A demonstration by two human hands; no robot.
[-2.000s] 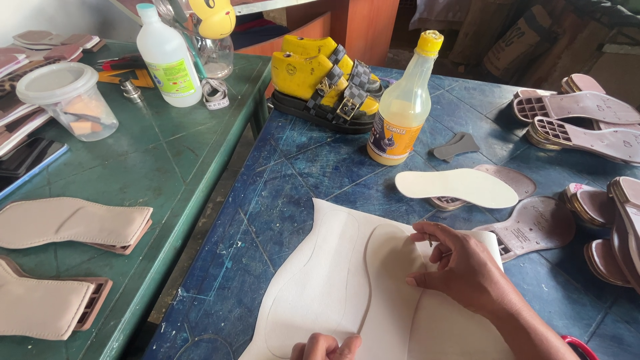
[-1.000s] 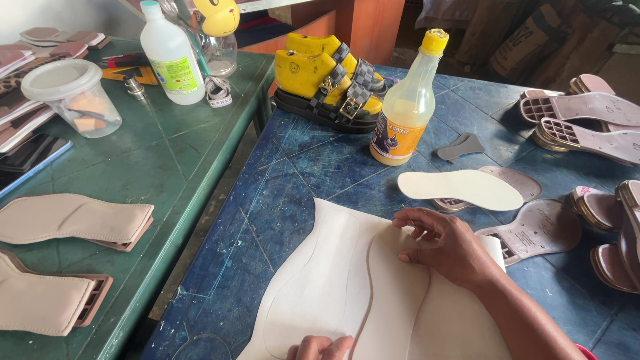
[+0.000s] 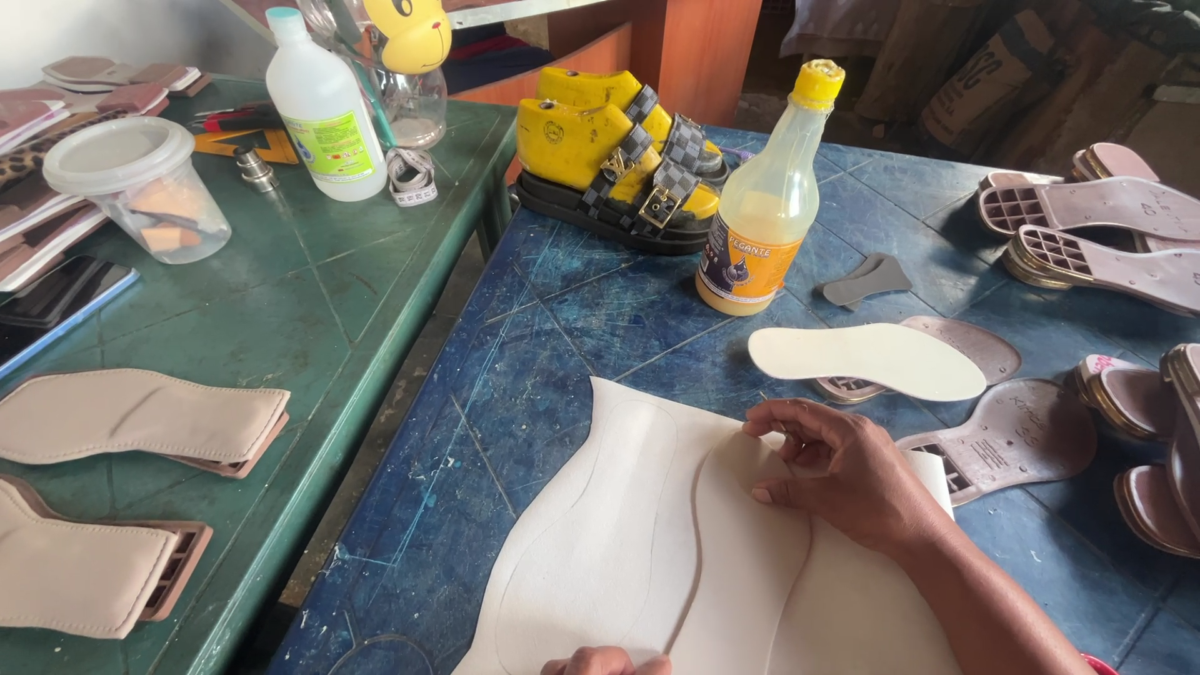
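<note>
A large off-white sheet (image 3: 600, 534) lies on the blue table, with a faint insole outline drawn on its left part. An insole-shaped piece (image 3: 741, 553) of similar colour rests on the sheet. My right hand (image 3: 834, 469) is at the top end of that piece, thumb and fingers apart over its edge. Only the fingers of my left hand (image 3: 605, 661) show, low in the frame by the piece's lower left edge; whether they grip it is hidden. A cream insole (image 3: 862, 361) lies beyond my right hand, partly over a shoe sole (image 3: 966, 347).
A glue bottle (image 3: 759, 206) and yellow shoe lasts (image 3: 581, 141) wearing checked sandals stand at the back. Shoe soles (image 3: 1106, 202) lie at right, a small grey piece (image 3: 867, 279) nearer. On the green table are a plastic tub (image 3: 141, 187), white bottle (image 3: 328, 122) and covered soles (image 3: 141, 412).
My right hand's fingers have shifted a little about the top end of the insole-shaped piece. The left hand has stayed by its lower edge.
</note>
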